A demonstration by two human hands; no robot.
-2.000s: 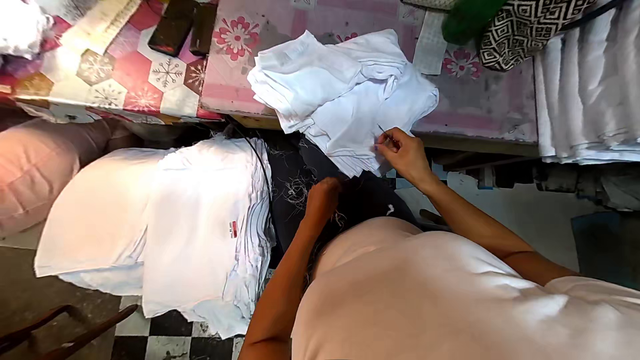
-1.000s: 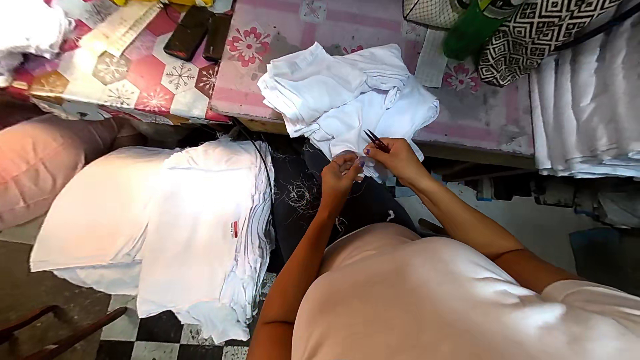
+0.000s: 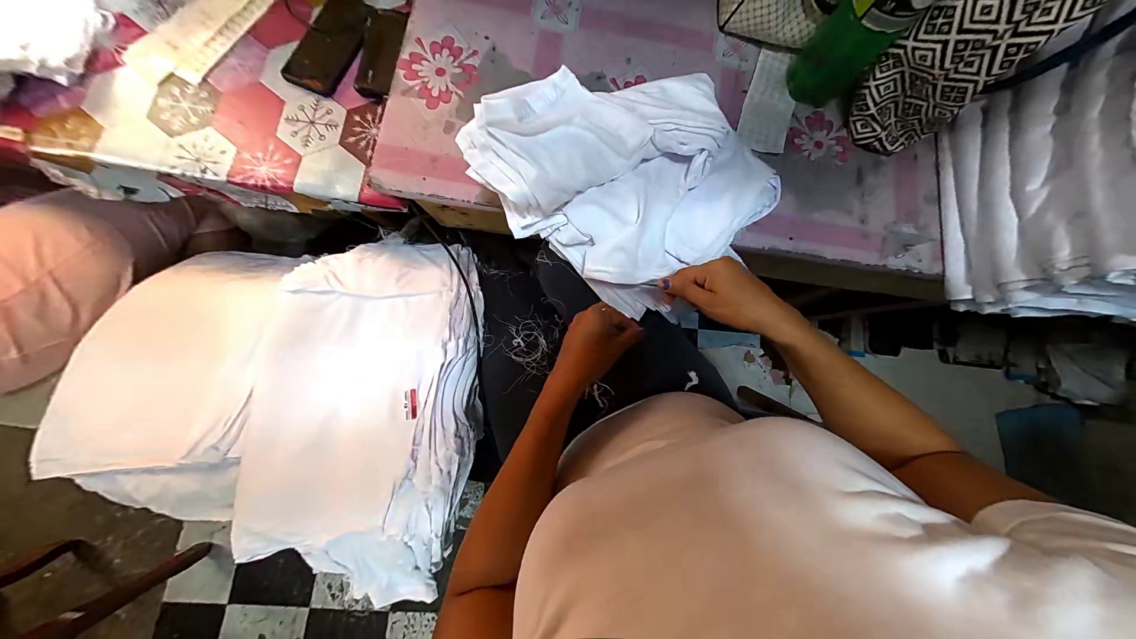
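A crumpled stack of white cloth garments (image 3: 621, 169) lies on the table, its near corner hanging over the edge towards my lap. My right hand (image 3: 714, 291) is at that hanging corner, fingers pinched around a thin dark tool, of which only a bit shows against the cloth. Just below and left of the corner is my left hand (image 3: 603, 339), its fingers curled together; whether a thread is between them cannot be made out. Loose thread clippings (image 3: 530, 344) lie on the dark cloth over my lap.
Layered white garments (image 3: 337, 399) hang at my left, beside a person's pink-clad part (image 3: 62, 275). On the table (image 3: 852, 222) are dark phones (image 3: 327, 44), a green bottle (image 3: 834, 58) and a patterned bag (image 3: 941, 71). More white cloth (image 3: 1038, 177) hangs at the right.
My hands were close together at the cloth's edge one second ago, the dark tool plainly showing in the right. Now they are apart, the left lower, the right against the hanging corner.
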